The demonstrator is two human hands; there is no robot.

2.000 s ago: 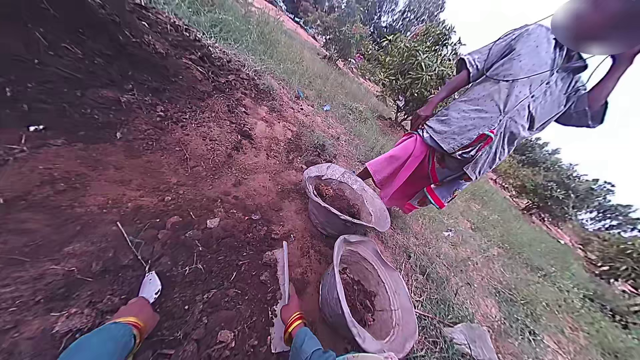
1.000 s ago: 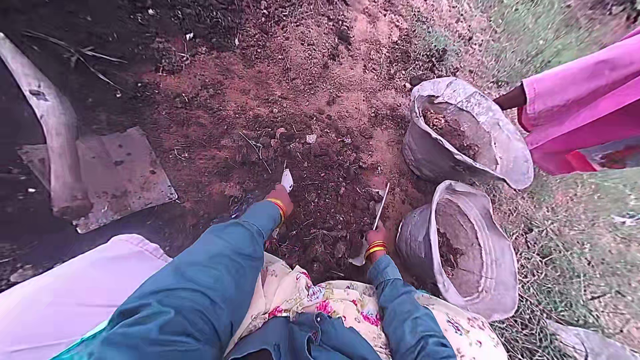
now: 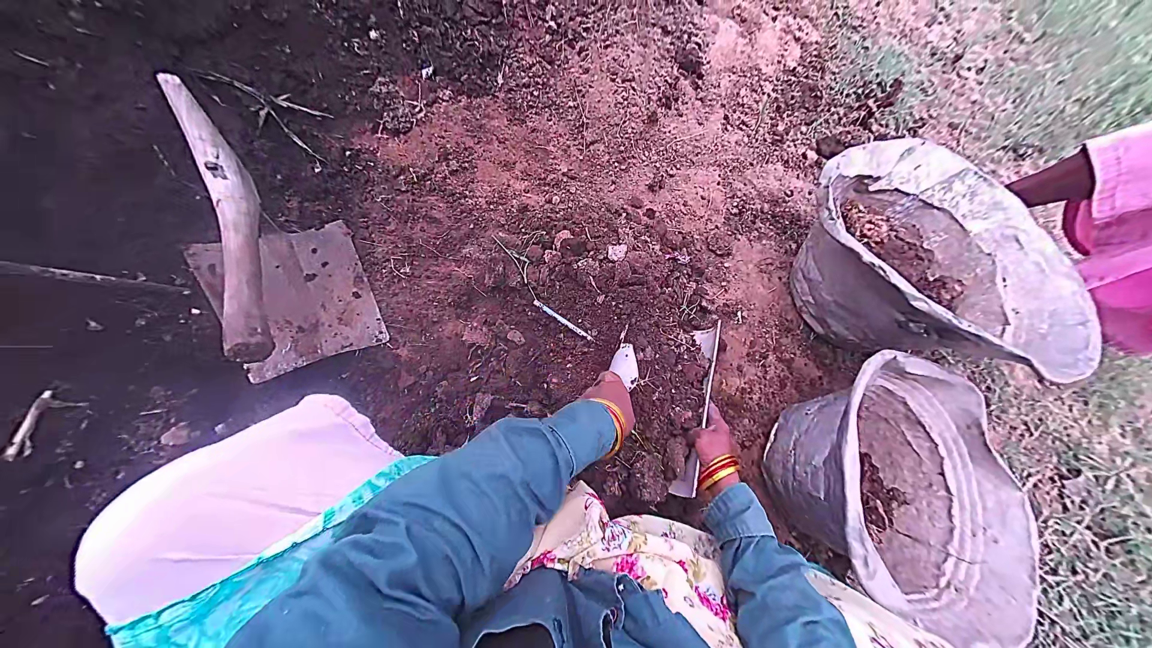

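Observation:
My left hand (image 3: 614, 396) is closed on a small flat white piece (image 3: 625, 364), low over the dark crumbly soil (image 3: 576, 279). To its right, my right hand (image 3: 714, 441) grips a thin flat sheet (image 3: 710, 378), held on edge against the soil; its material is unclear. Both hands wear yellow and red bangles. Just beyond the left hand lies a thin whitish stick (image 3: 563, 321). On the right, two worn grey basins, an upper one (image 3: 1026, 261) and a lower one (image 3: 990, 504), stand tilted with some soil inside.
A broad-bladed hoe with a thick wooden handle (image 3: 236, 207) lies at the left, its metal blade (image 3: 315, 288) flat on the ground. Another person's arm (image 3: 1055, 180) and pink garment (image 3: 1125, 216) are beside the upper basin. Grass (image 3: 1080, 54) borders the soil on the right.
The view has swung down and around from two seconds ago. My hands are nearer each other than in the oldest frame; both still hold their pieces.

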